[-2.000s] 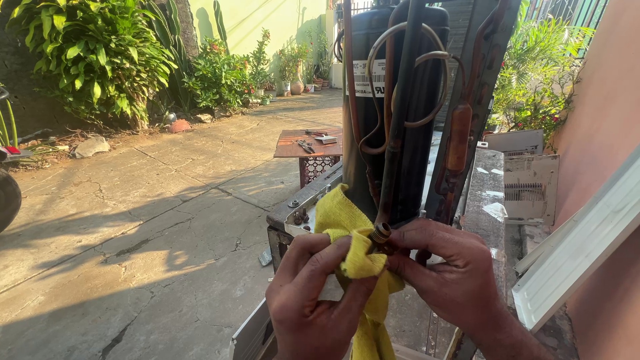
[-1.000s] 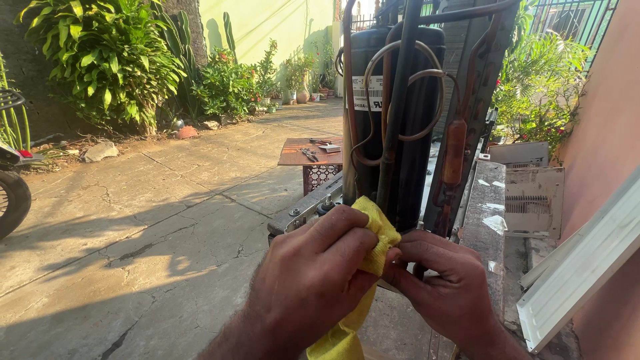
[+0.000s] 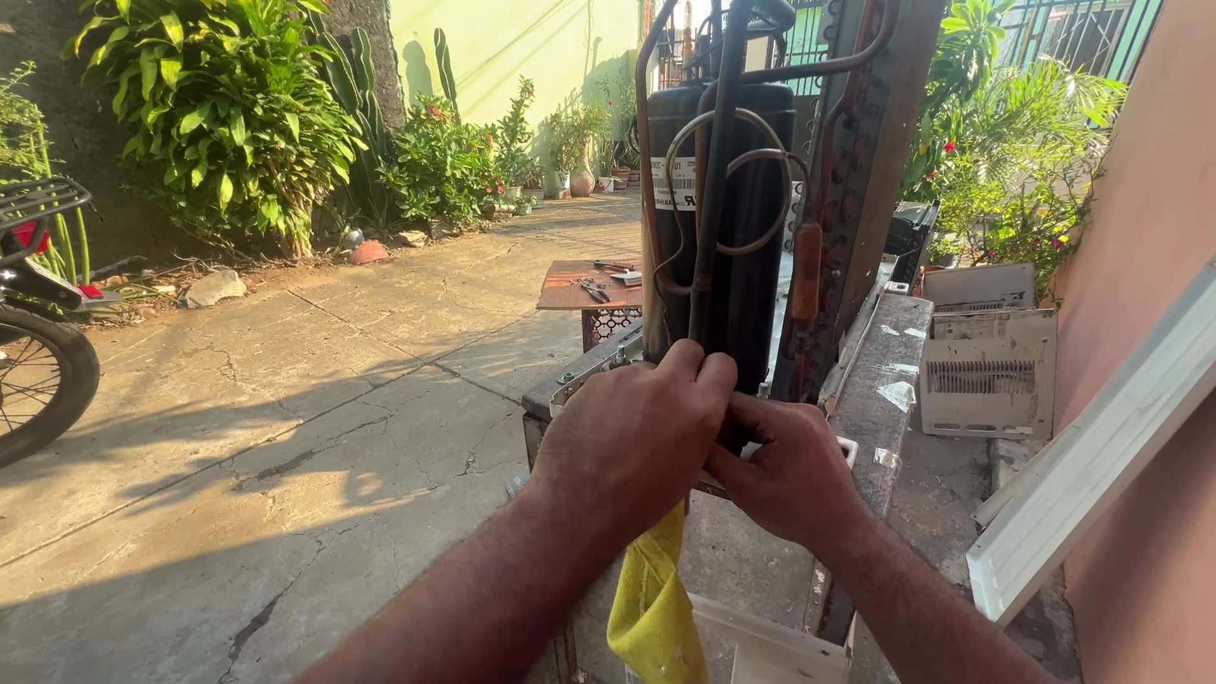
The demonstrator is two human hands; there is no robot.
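A black cylindrical compressor (image 3: pixel 750 285) stands upright on a metal base, with copper tubes (image 3: pixel 712 190) and a looped thin tube in front of it. Beside it on the right rises a finned condenser coil (image 3: pixel 855 190). My left hand (image 3: pixel 636 427) is closed around a yellow cloth (image 3: pixel 655 608) at the lower end of the tubes, and most of the cloth hangs below it. Touching it from the right, my right hand (image 3: pixel 793 465) has its thumb and fingers bent near the same spot; what lies between them is hidden.
Behind on the left, a small table (image 3: pixel 570 285) holds pliers and other tools. A concrete ledge (image 3: pixel 879 380) runs along the right, with vented panels (image 3: pixel 988 370) behind it. A long white metal piece (image 3: pixel 1092 475) leans at the right wall. A motorcycle wheel (image 3: pixel 43 380) shows at far left.
My left hand has turned so its back covers the top of the yellow cloth, which showed above the fingers before. The cloth now hangs below my hands.
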